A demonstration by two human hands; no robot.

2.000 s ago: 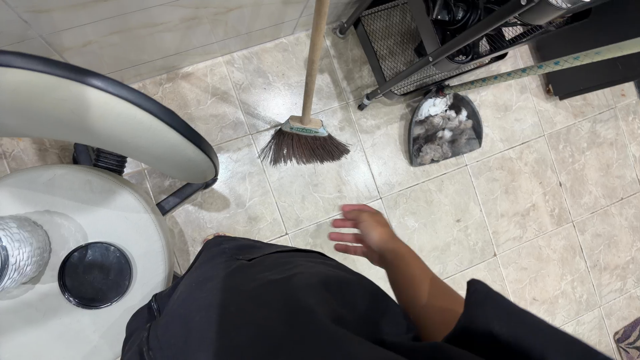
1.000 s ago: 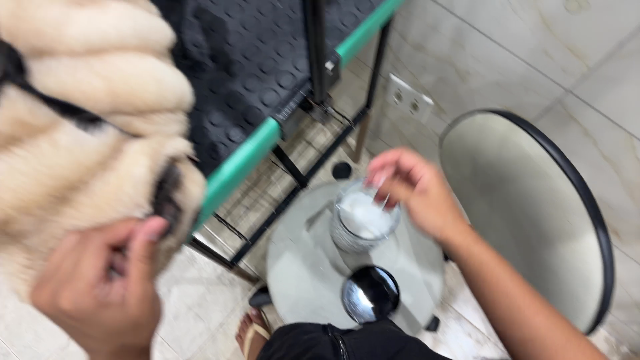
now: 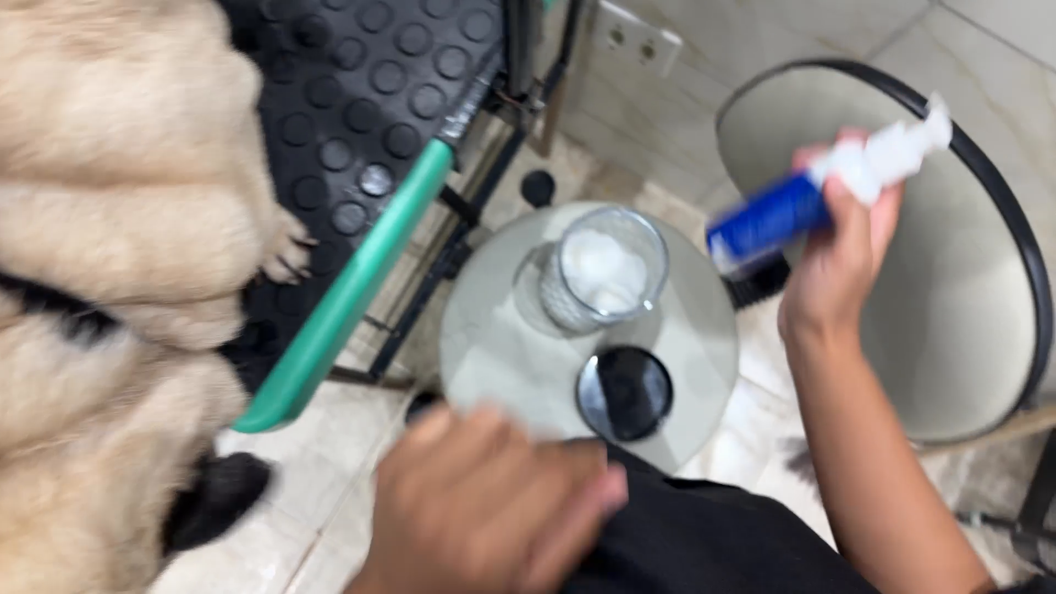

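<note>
My right hand [image 3: 850,239] is closed around a blue bottle [image 3: 767,219] with a white pump top, tilted over the chair at the right. My left hand [image 3: 495,503], blurred, is low in the middle with curled fingers; whether it holds anything is hidden. Beyond it, a glass jar [image 3: 606,268] with white cotton inside stands on a round pale seat [image 3: 487,346]. Beside the jar lies a round black lid [image 3: 625,393]. At the left a tan, thick-furred dog [image 3: 124,206] with black parts is on a black studded rubber table top [image 3: 363,107].
The table has a green edge strip [image 3: 355,289] and a dark metal frame beneath. A chair backrest with a black rim [image 3: 932,330] stands at the right. A wall socket [image 3: 635,37] is at the top. Pale floor tiles [image 3: 330,478] show below.
The view has swung from the floor to the table and seat. My right hand has left the jar and now holds the blue bottle. My left hand has moved off the dog's fur to the right.
</note>
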